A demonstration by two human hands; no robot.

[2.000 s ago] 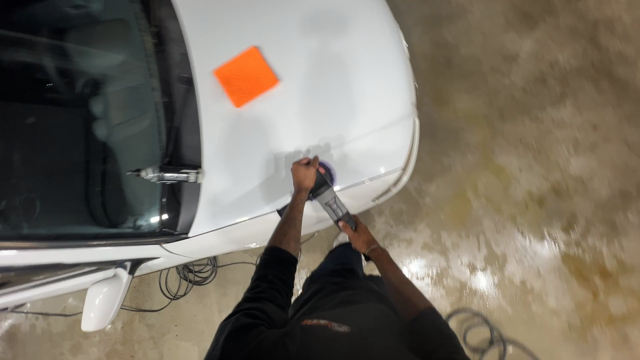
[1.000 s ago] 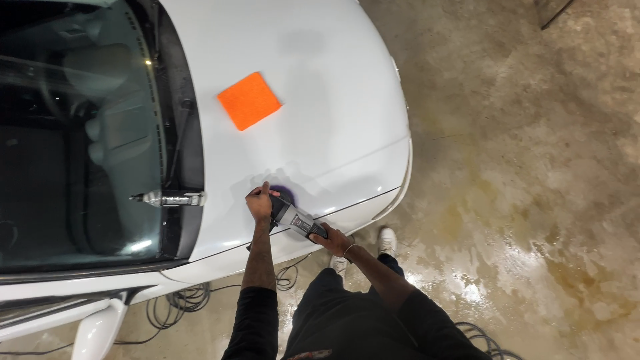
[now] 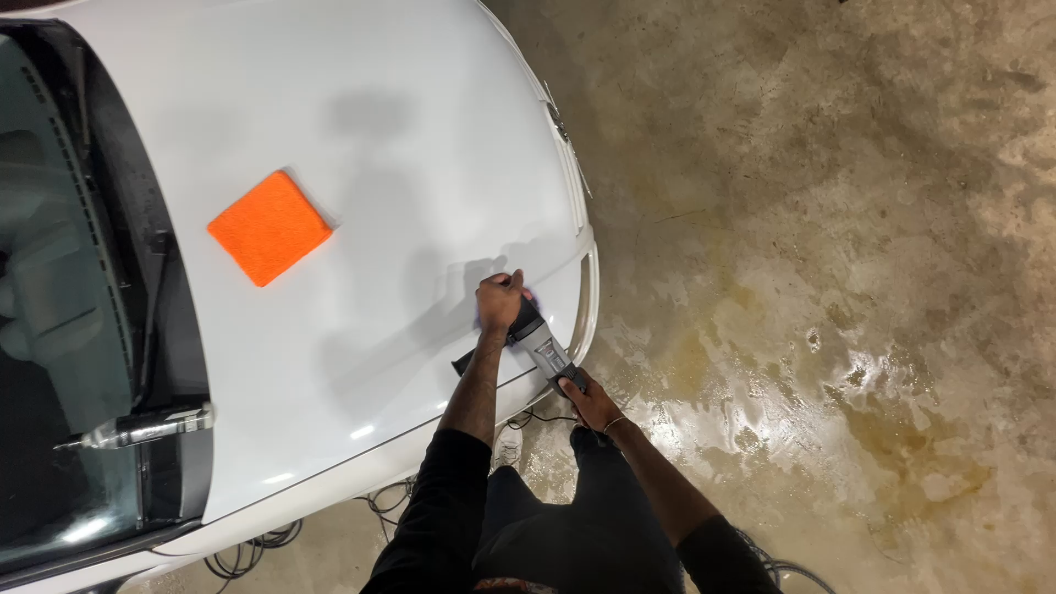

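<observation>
A grey and black power polisher [image 3: 544, 346] rests with its head on the white car hood [image 3: 396, 206], close to the front side edge. My left hand [image 3: 501, 301] is closed on the polisher's head end, over the pad, of which only a purple rim shows. My right hand [image 3: 591, 398] grips the rear of its body, beyond the hood's edge. A folded orange microfiber cloth [image 3: 271, 228] lies on the hood, to the left of and farther up than the polisher.
A bottle with a pointed nozzle [image 3: 148, 426] lies at the base of the windshield [image 3: 58, 330]. Black cable [image 3: 256, 546] is coiled on the concrete floor [image 3: 784, 247] beside the car, with more cable [image 3: 784, 569] at the lower right. The car's front bumper [image 3: 587, 305] curves near my right hand.
Both hands have moved the polisher along the hood toward the car's front, farther from the windshield. The view has shifted too. The cloth stays on the hood.
</observation>
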